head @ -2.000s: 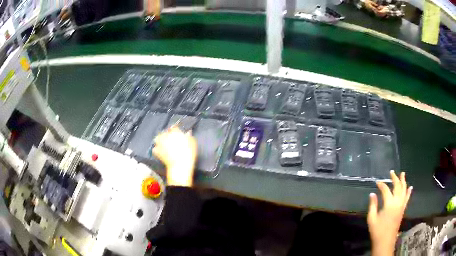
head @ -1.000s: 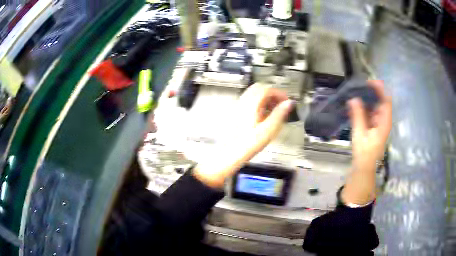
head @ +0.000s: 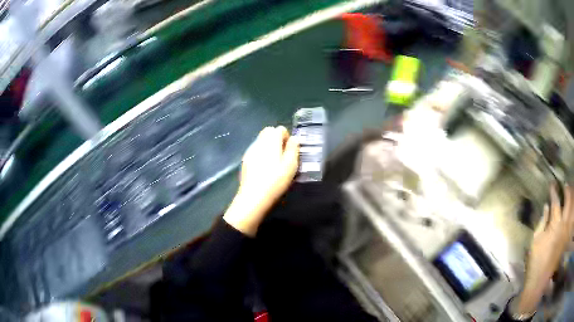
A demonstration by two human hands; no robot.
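Note:
My left hand [head: 265,175] holds a grey phone housing [head: 311,144] upright by its left edge, over the space between the tray and the machine. A clear blister tray [head: 208,104] with dark housings in its pockets lies on the bench at the left, blurred by motion. My right hand [head: 552,236] is at the right edge of the picture, at the machine [head: 403,217], fingers apart, with nothing seen in it.
A touch screen [head: 464,264] is lit on the machine front. A yellow-green bottle [head: 403,80] and a red cloth [head: 365,36] lie on the bench beyond the housing. The green conveyor belt [head: 173,60] with white edging runs behind the tray.
The view has swung from the machine back toward the tray. My left hand, empty over the machine before, now holds a housing. My right hand no longer shows the dark housing it held.

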